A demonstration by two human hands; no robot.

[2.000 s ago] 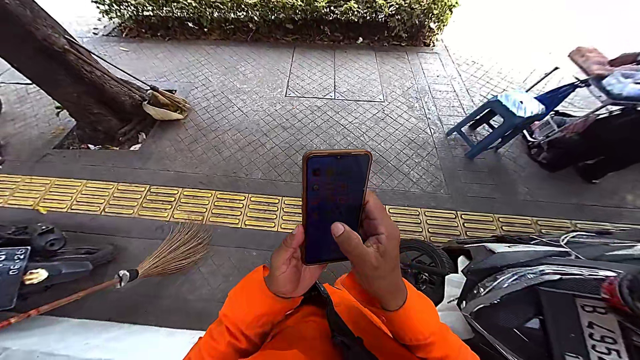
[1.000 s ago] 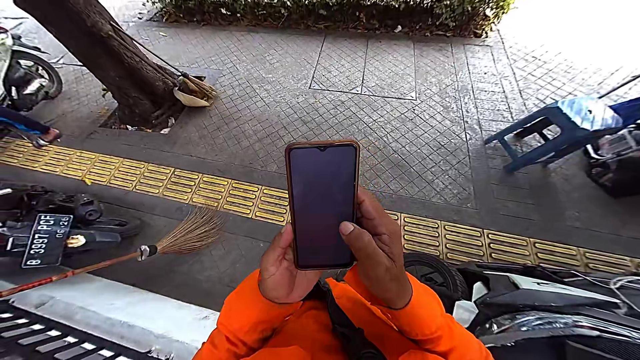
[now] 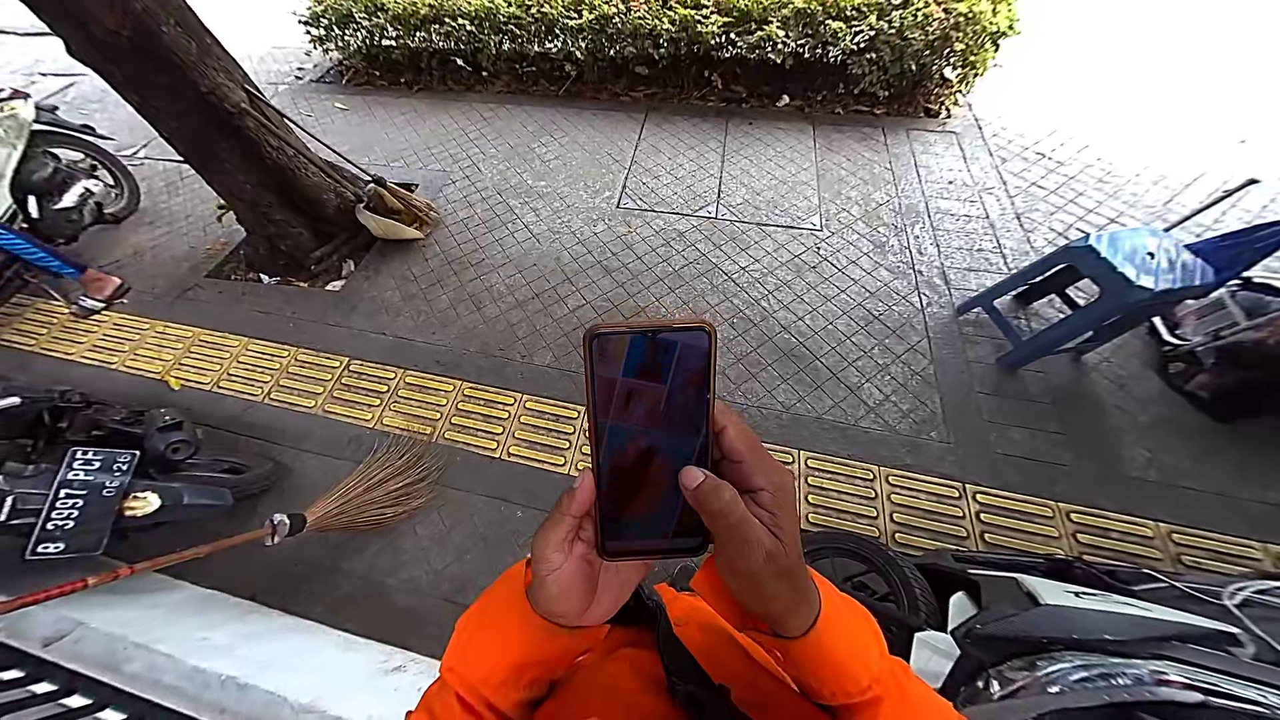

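A smartphone in a brown-edged case (image 3: 650,440) stands upright between both hands, its dark screen facing me and showing several image tiles. My left hand (image 3: 583,560) cradles the phone's lower left side and bottom edge. Around the lower right side wraps my right hand (image 3: 752,520), with its thumb over the right part of the screen. Orange sleeves cover both forearms. To the left, a stick broom (image 3: 370,490) with a long reddish handle lies slanted, its bristles near the yellow tactile paving (image 3: 455,412).
Motorcycles are at left (image 3: 150,475) and lower right (image 3: 1060,630). A tree trunk (image 3: 230,130) has a broom and dustpan (image 3: 392,215) against it. A blue plastic stool (image 3: 1070,290) stands right, a hedge (image 3: 680,50) beyond. A person's sandalled foot (image 3: 100,290) shows at far left.
The phone's screen has changed from a nearly plain dark display one second ago to several image tiles. Both hands have kept hold of the phone. The view has shifted somewhat.
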